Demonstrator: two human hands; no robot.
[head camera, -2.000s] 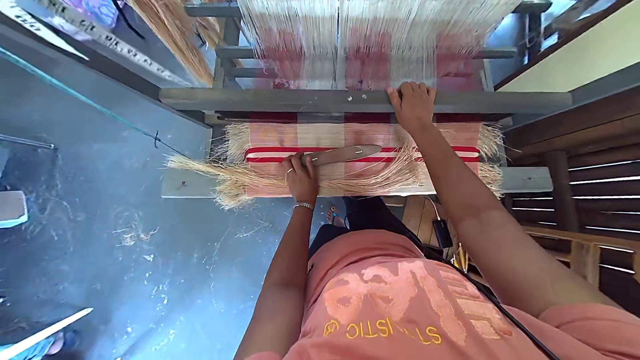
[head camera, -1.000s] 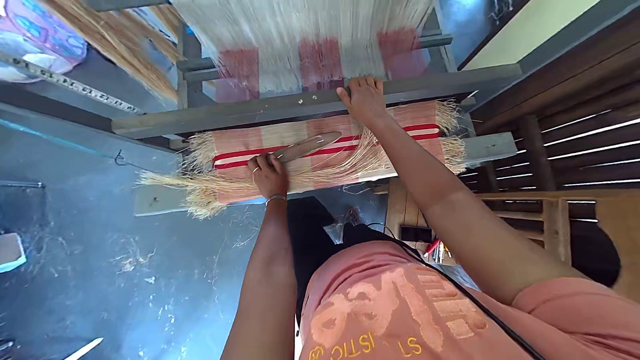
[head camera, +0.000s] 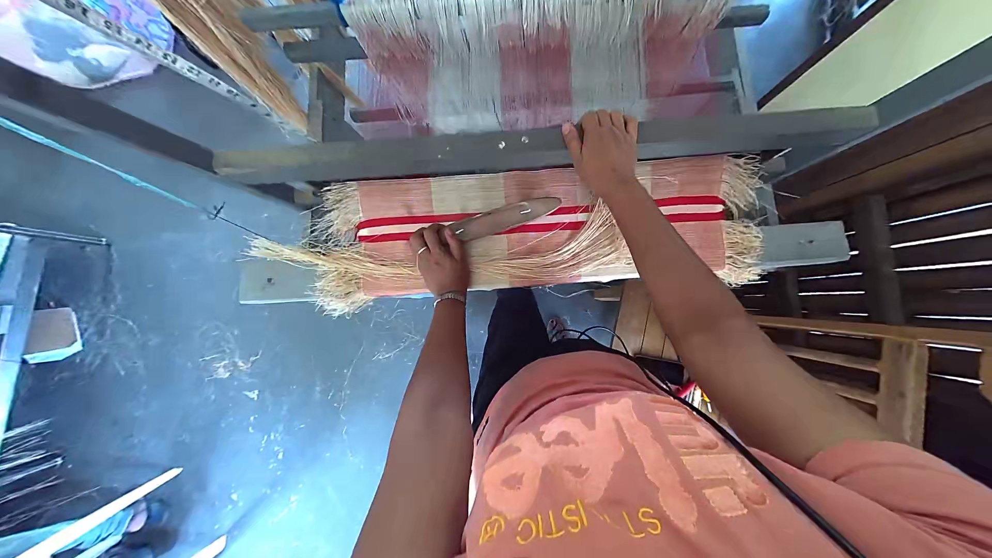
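Note:
My left hand rests on the woven cloth, its fingers at the near end of a flat, pointed wooden stick; whether they grip it is unclear. A loose bundle of pale fibres lies across the cloth and passes by this hand. My right hand is curled over the wooden beater bar of the loom. The cloth is pink and cream with red stripes and frayed fibre edges. Beyond the bar stretch the pale and pink warp threads.
A grey board runs under the cloth. A cord slants in from the left. Fibre bundles and a measuring tape are at upper left. Wooden slats and a railing stand at right.
Both hands keep their places on the cloth and the beater bar, and the stick stays by my left hand. The view has shifted and turned.

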